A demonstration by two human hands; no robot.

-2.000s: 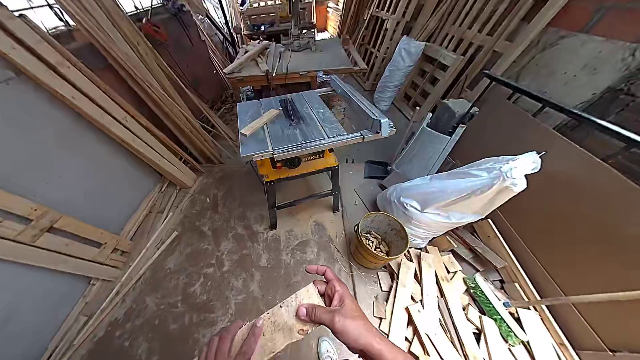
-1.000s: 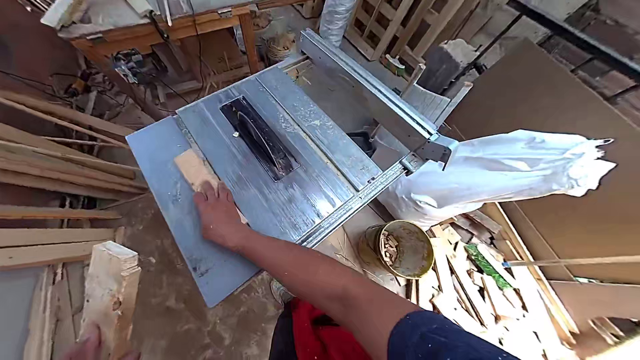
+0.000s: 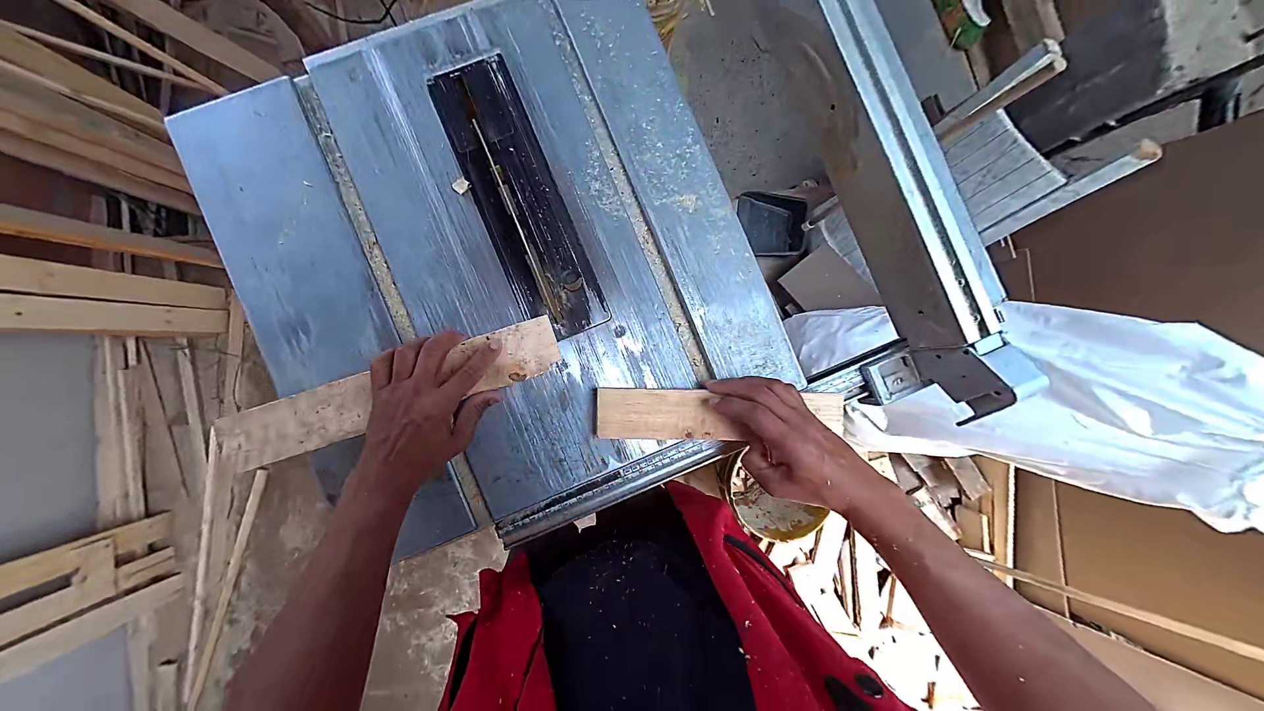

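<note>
My left hand grips a longer wooden board, which lies across the front left of the table saw's metal top and sticks out past its left side. Its right end rests just below the black throat plate, where the thin blade shows in the slot. My right hand holds a shorter wooden piece near the front right edge of the top. The two pieces are apart, with bare metal between them.
The saw's rip fence stands at the right. Beyond it lies a white plastic sack. A bucket and wood offcuts are below the front right edge. Long timber strips lean at the left. A black dustpan is on the floor.
My right hand has moved from the wood piece at the saw's left to the front right edge. My left hand has brought its board from beside the saw onto the top. The view is closer to the saw.
</note>
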